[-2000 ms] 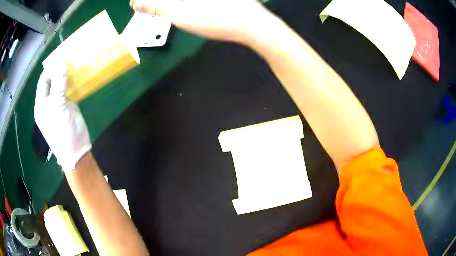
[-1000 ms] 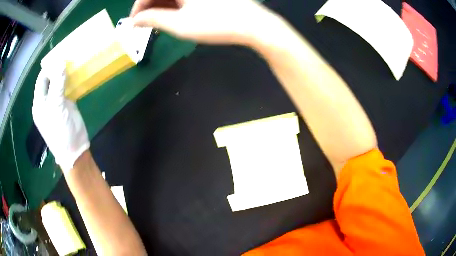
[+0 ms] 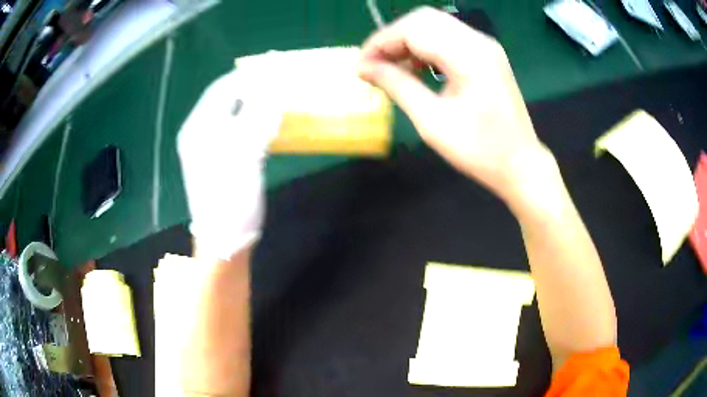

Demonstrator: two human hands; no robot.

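Observation:
My left hand [image 3: 225, 159], in a white glove, holds a stack of yellow-backed sheets [image 3: 333, 136] by its left side above the green belt. The stack's upper face is pale and its near edge deep yellow. My right hand [image 3: 461, 101] is bare, and its thumb and finger pinch at the stack's upper right corner. Glare hides what exactly lies between the fingertips. A notched pale backing sheet [image 3: 473, 326] lies flat on the black mat [image 3: 333, 271]. A curled backing sheet [image 3: 659, 178] arches at the right.
A black box [image 3: 102, 180] lies on the green belt [image 3: 194, 70] at left. White plates [image 3: 583, 25] lie at the top right. A red pad [image 3: 700, 213] is at the right edge. A tape roll [image 3: 39, 275], a small pale stack [image 3: 110, 314] and pale sheets [image 3: 172, 326] are at lower left.
The view has swung left, so things appear further right. My right hand has left the white perforated plate, which no longer shows, and is now at the corner of the sheet stack.

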